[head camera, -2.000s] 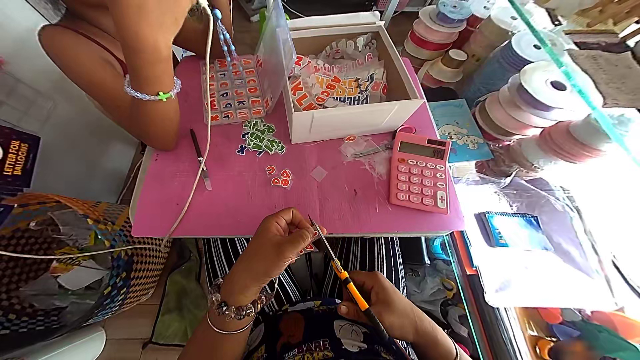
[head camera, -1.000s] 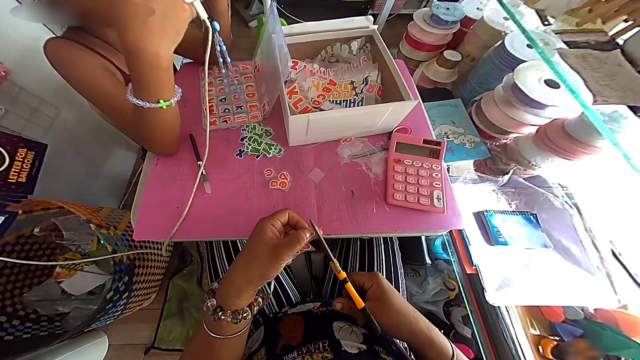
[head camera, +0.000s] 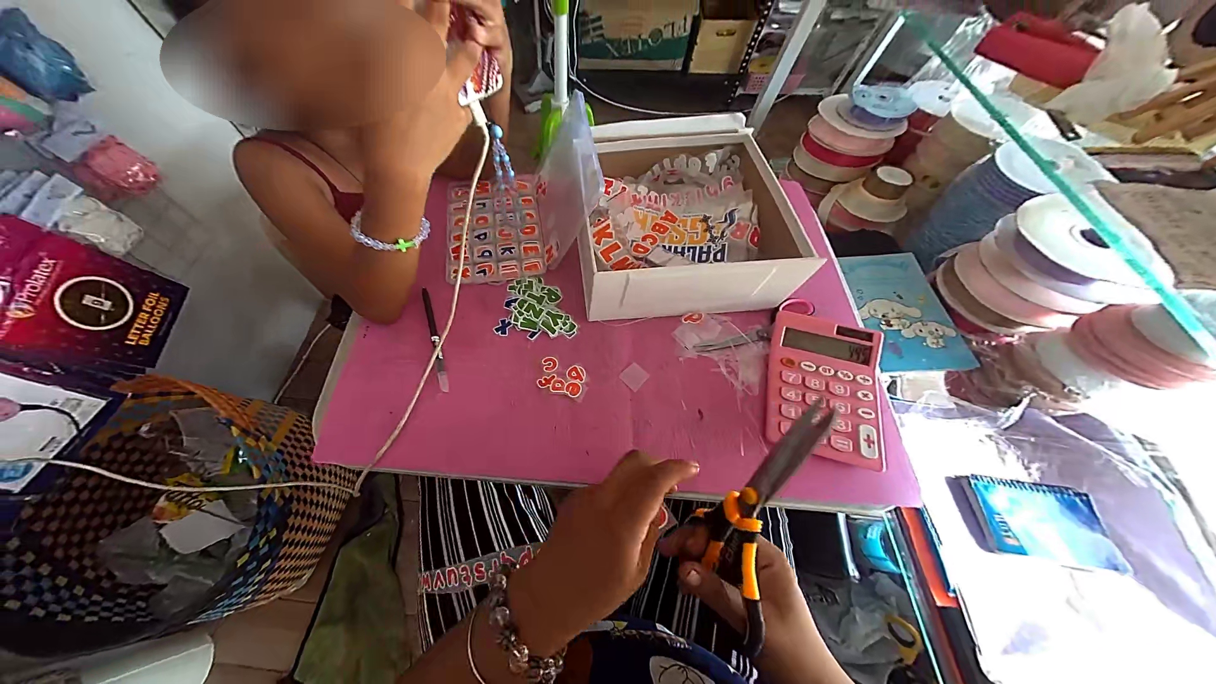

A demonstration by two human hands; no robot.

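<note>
My right hand (head camera: 736,579) grips orange-and-black scissors (head camera: 784,456), whose blades point up toward the pink calculator (head camera: 825,385). My left hand (head camera: 608,532) is beside it over my lap, fingers bent, with a small red-and-white piece partly visible between the hands; what the fingers hold is mostly hidden. A clear strip of red letters (head camera: 475,573) lies on my striped clothing behind my left wrist. On the pink tabletop (head camera: 456,427) are several cut-out red letters (head camera: 562,380), a pile of green and blue letters (head camera: 539,312) and a craft knife (head camera: 434,340).
A white box (head camera: 703,285) holds letter packs, beside a sheet of letter stickers (head camera: 494,233). Across the table a person (head camera: 380,199) holds a phone whose white cable (head camera: 418,404) crosses the tabletop. A woven basket (head camera: 275,532) stands left; ribbon spools (head camera: 1045,266) and a glass edge are right.
The scissors have moved away from my left fingers, and their blades now lean right toward the calculator. My left hand's fingers have shifted, and a letter strip shows on my lap.
</note>
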